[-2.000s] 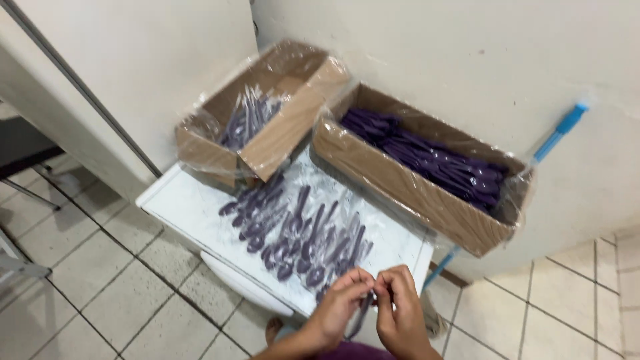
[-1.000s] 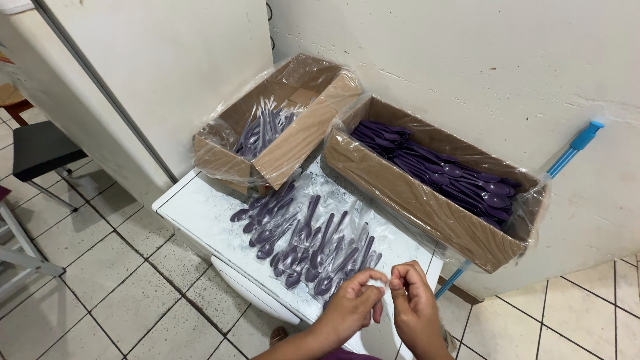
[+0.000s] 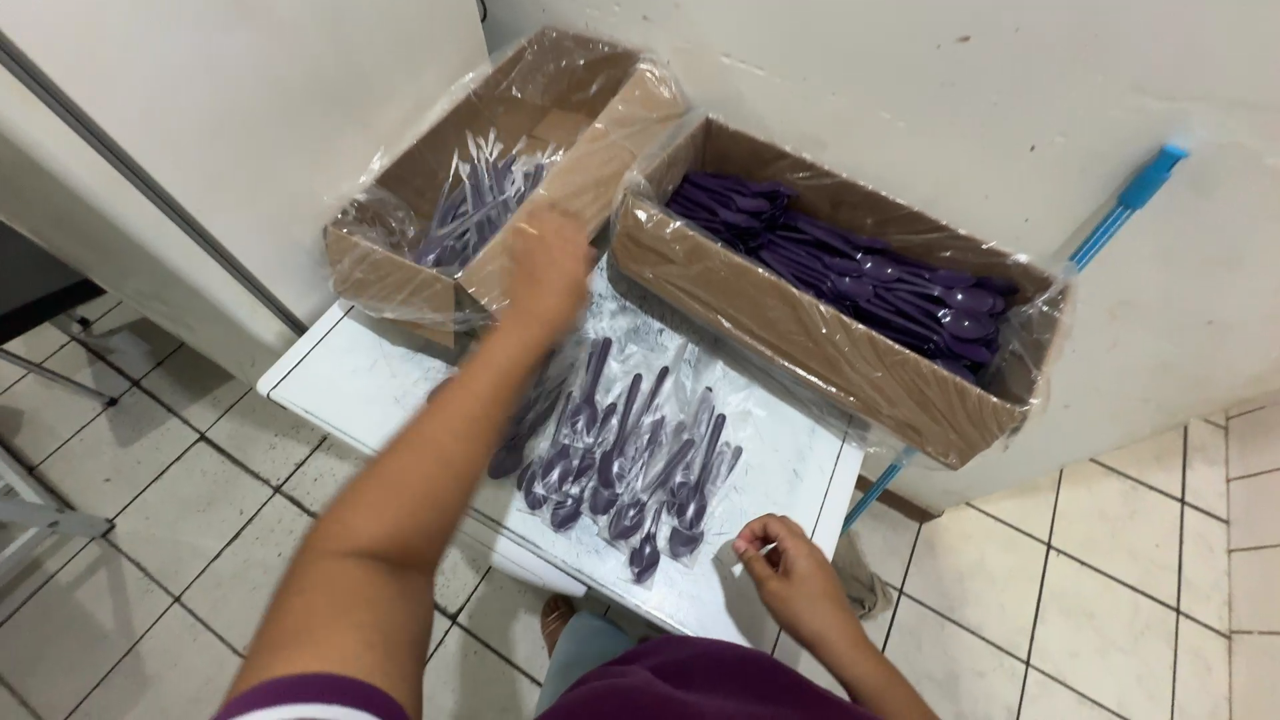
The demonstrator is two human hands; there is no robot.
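My left hand (image 3: 548, 268), blurred, is at the near wall of the left cardboard box (image 3: 620, 120); its fingertips and anything in them cannot be made out. That box holds purple plastic spoons in clear sleeves (image 3: 485, 200). Several more wrapped purple spoons (image 3: 610, 460) lie in a spread on the white tabletop (image 3: 790, 450), below my left forearm. Near the table's front right corner, my right hand (image 3: 790, 570) pinches a small white strip (image 3: 745, 562). The right cardboard box (image 3: 800, 310), lined with clear plastic, holds a heap of purple spoons (image 3: 860, 270) that look unwrapped.
A blue pole (image 3: 1125, 205) leans on the wall behind the right box. White panels stand at the back left. A dark stool (image 3: 40, 280) and a grey metal frame (image 3: 45, 515) stand on the tiled floor at the left. My foot (image 3: 556, 610) is below the table.
My hands were together at the table's front right; my left hand has moved away to the left box. My right hand stays near the front corner. A dark, slender thing was between them two seconds ago.
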